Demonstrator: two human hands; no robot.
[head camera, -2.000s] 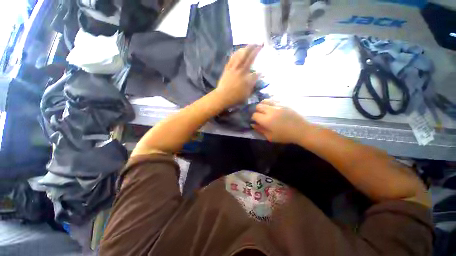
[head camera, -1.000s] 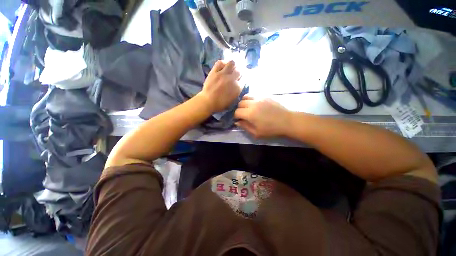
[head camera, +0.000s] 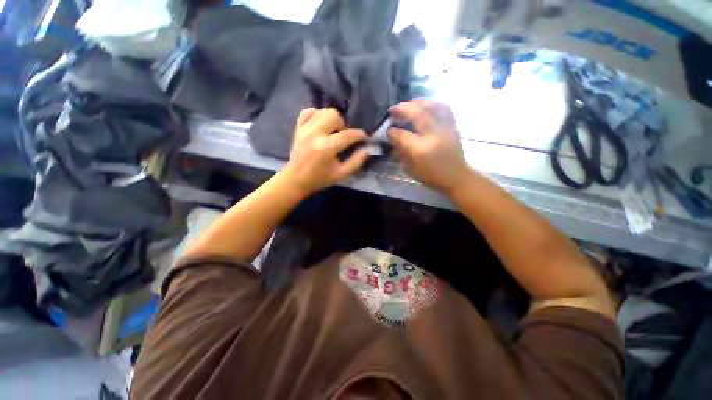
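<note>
A dark grey garment piece (head camera: 355, 66) lies crumpled on the machine table, left of the bright needle area. My left hand (head camera: 324, 148) pinches its near edge between thumb and fingers close to the table's front edge. My right hand (head camera: 428, 144) pinches a folded part of the same edge just to the right. A small lighter grey fold (head camera: 380, 139) shows between the two hands. The cloth under my fingers is partly hidden and blurred.
The white sewing machine (head camera: 578, 39) spans the top right. Black shears (head camera: 587, 148) lie right of my right hand, with pale blue-grey scraps (head camera: 624, 101) behind and a white label (head camera: 638, 212) nearby. A grey garment pile (head camera: 94, 156) and a white bundle (head camera: 129, 27) are on the left.
My hands have moved away from the needle towards the table's front edge with the cloth edge pinched. The garment piece is more bunched behind them. The camera view has shifted too.
</note>
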